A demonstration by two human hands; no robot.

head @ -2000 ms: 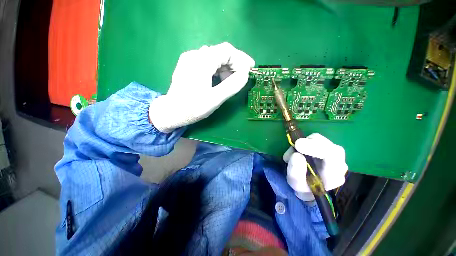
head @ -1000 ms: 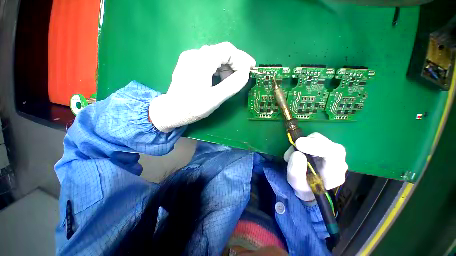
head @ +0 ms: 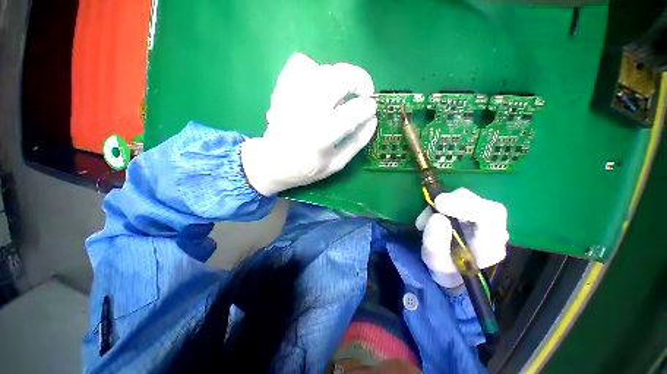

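A green PCB panel (head: 453,131) of three joined boards lies on the green mat, its long side running left to right. My left hand (head: 314,128), in a white glove, is at the panel's left end with its fingers curled; whether they pinch the edge or a thin solder wire is not clear. My right hand (head: 465,237), gloved in white, is closed around the dark handle of the soldering iron (head: 431,182). The iron's tip is over the upper part of the leftmost board; contact cannot be made out.
An iron stand (head: 635,84) is at the upper right. A red-orange bin (head: 108,80) is on the left, with a small round white-green item (head: 115,152) at the mat's edge. A thin dark rod (head: 575,20) lies at the top right. A yellow edge (head: 578,310) runs along the right.
My left hand has shifted slightly right and its fingers have folded closer against the panel's left end. The iron tip has moved slightly up and right on the leftmost board.
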